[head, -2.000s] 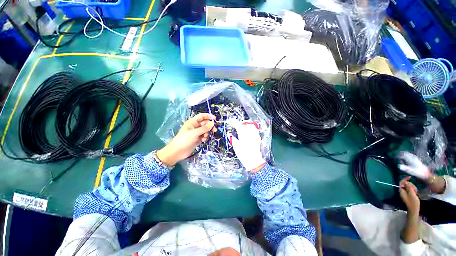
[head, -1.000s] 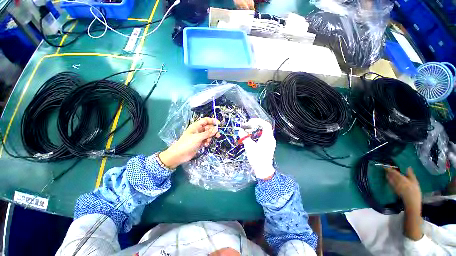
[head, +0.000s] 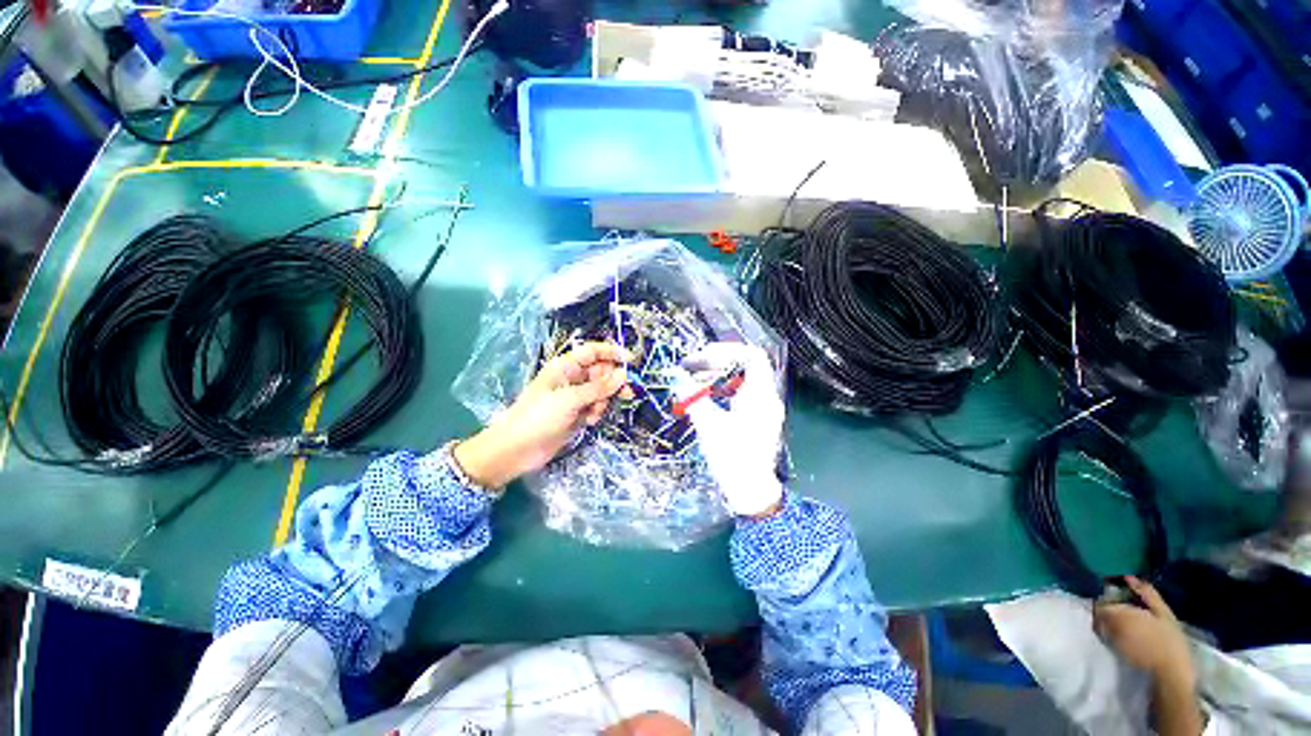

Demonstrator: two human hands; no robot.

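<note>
My left hand (head: 558, 413), bare with a bracelet, pinches a thin cable end over the left part of the open bag; the cable end is too small to see clearly. My right hand (head: 736, 439), in a white glove, holds a small red-handled cutter (head: 707, 393) just right of my left fingertips. The tool's tip is too small to make out. The clear plastic bag (head: 633, 521) lies open under both hands, with a heap of white, blue and dark wire scraps (head: 654, 453) in it.
Coiled black cables lie at left (head: 295, 345) and right (head: 899, 309), with another stack (head: 1129, 302) beyond. A light blue tray (head: 621, 137) and white carton (head: 848, 166) stand behind the bag. Another person's hand (head: 1147, 633) touches a small coil at lower right. A fan (head: 1239, 223) stands far right.
The red-handled cutter has turned and shows more clearly in my right hand, which stays near my left fingertips. The other person's hands have moved down to the small coil's lower edge.
</note>
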